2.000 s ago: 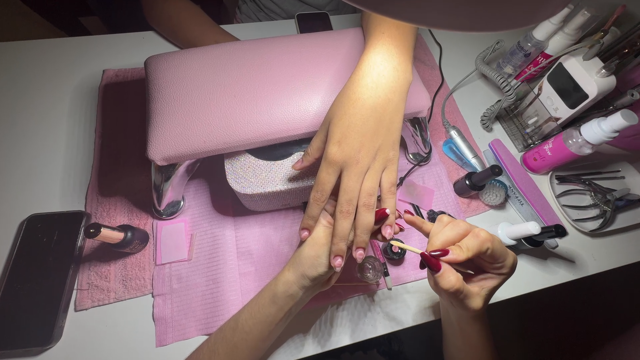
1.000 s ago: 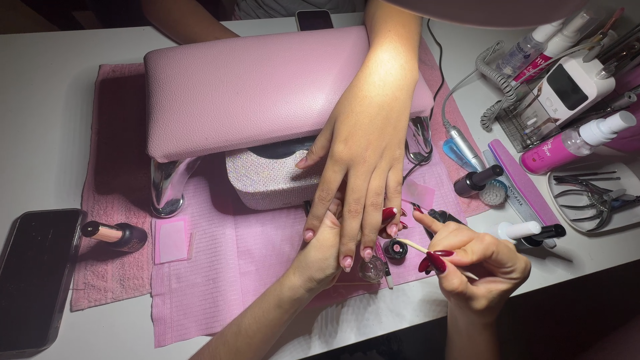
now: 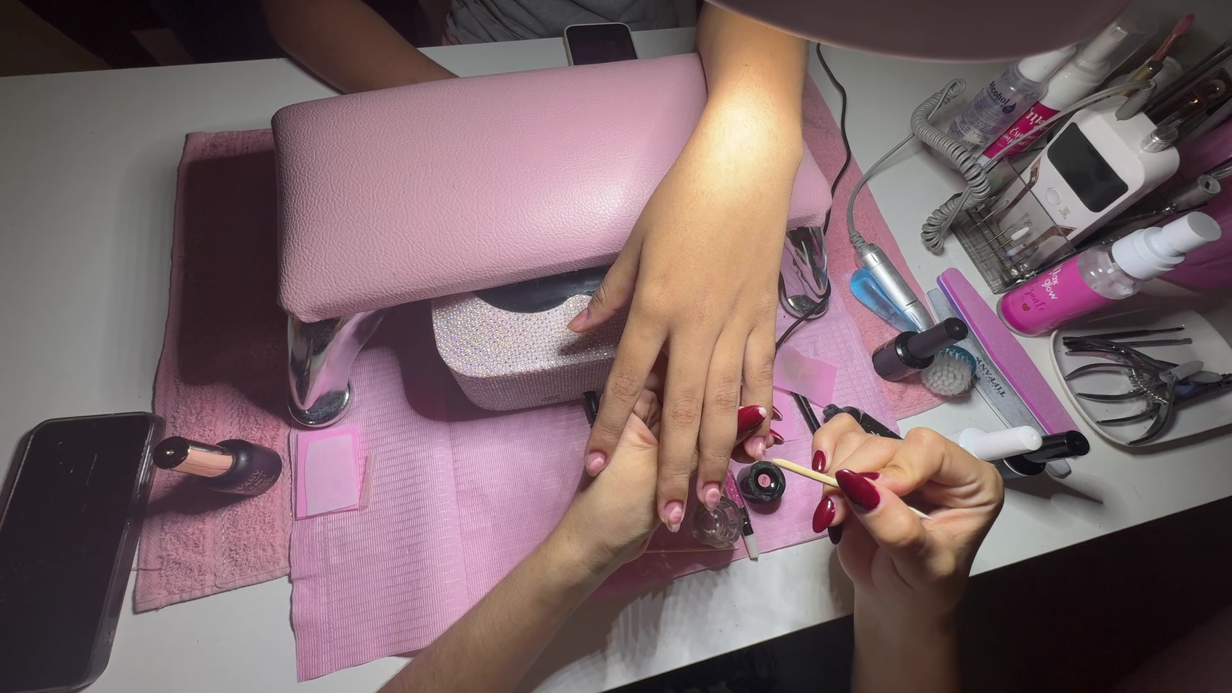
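Note:
Another person's hand (image 3: 707, 318) reaches down over the pink padded armrest (image 3: 500, 173), fingers spread, nails pinkish. My left hand (image 3: 616, 491) is beneath its fingers and holds them from below; most of my own fingers are hidden. Between the fingers of my right hand (image 3: 900, 500) is a thin wooden stick (image 3: 805, 472), its tip close to the little fingertip of the other person's hand. Just below that tip stands an uncapped dark nail polish bottle (image 3: 762, 481). Beside it are a small clear glass dish (image 3: 717, 523) and a thin brush (image 3: 746, 525).
A glittery nail lamp (image 3: 525, 351) sits under the armrest. At left lie a phone (image 3: 72, 549), a polish bottle (image 3: 219, 465) and pink squares (image 3: 328, 472). At right are a nail drill handpiece (image 3: 890, 281), nail files (image 3: 1006, 351), a spray bottle (image 3: 1068, 289) and a tray of nippers (image 3: 1068, 385).
My right hand with the stick moved slightly right and down, then back up a little. The other person's fingers have shifted slightly in my left hand.

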